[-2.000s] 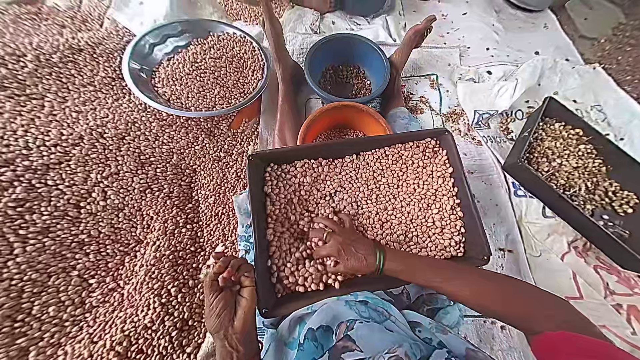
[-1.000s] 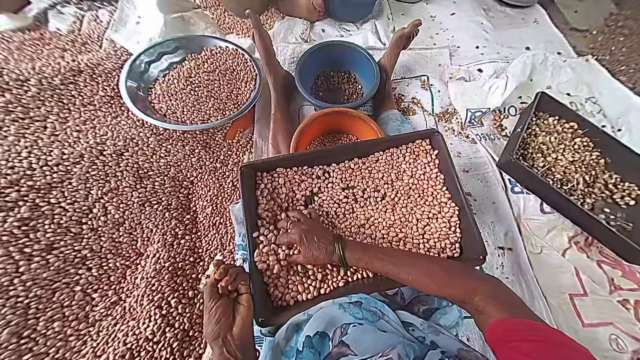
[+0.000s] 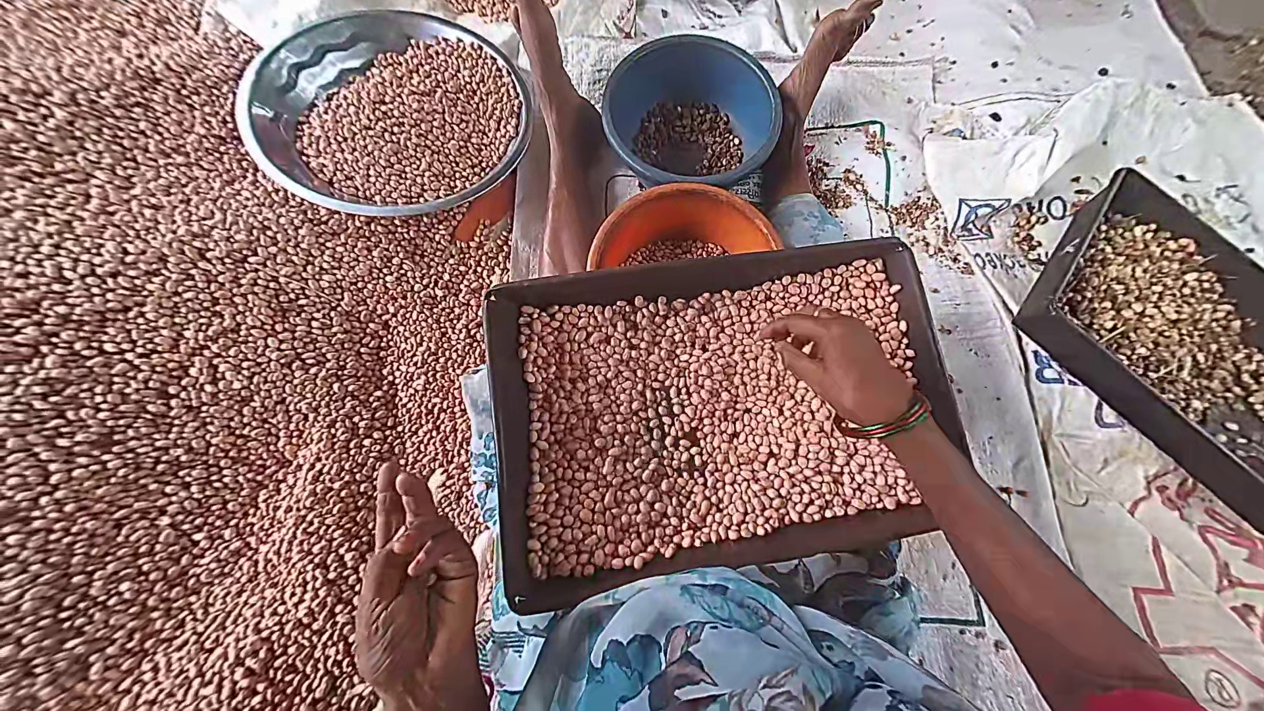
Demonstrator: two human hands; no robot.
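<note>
A dark rectangular tray (image 3: pixel 501 434) rests on my lap, spread with shelled peanuts (image 3: pixel 632 395). Over its right part is my right hand (image 3: pixel 839 360), thumb and forefinger brought near each other, bangles on the wrist; whether a nut is between the fingertips cannot be told. Left of the tray my left hand (image 3: pixel 420 583) is raised palm up, fingers bent, close to a large heap of peanuts (image 3: pixel 197 395); it may hold something small, which I cannot make out. Beyond the tray stand an orange bowl (image 3: pixel 691 212) and a blue basin (image 3: pixel 691 74), both partly filled.
A steel basin (image 3: pixel 272 148) of peanuts sits on the heap at the upper left. To the right, a second dark tray (image 3: pixel 1116 380) holds paler, broken pieces. Printed woven sacks (image 3: pixel 1066 138) cover the floor. My bare feet and legs flank the blue basin.
My right hand has moved from among the nuts at the tray's left part to above its right part. A few darker spots now show mid-tray.
</note>
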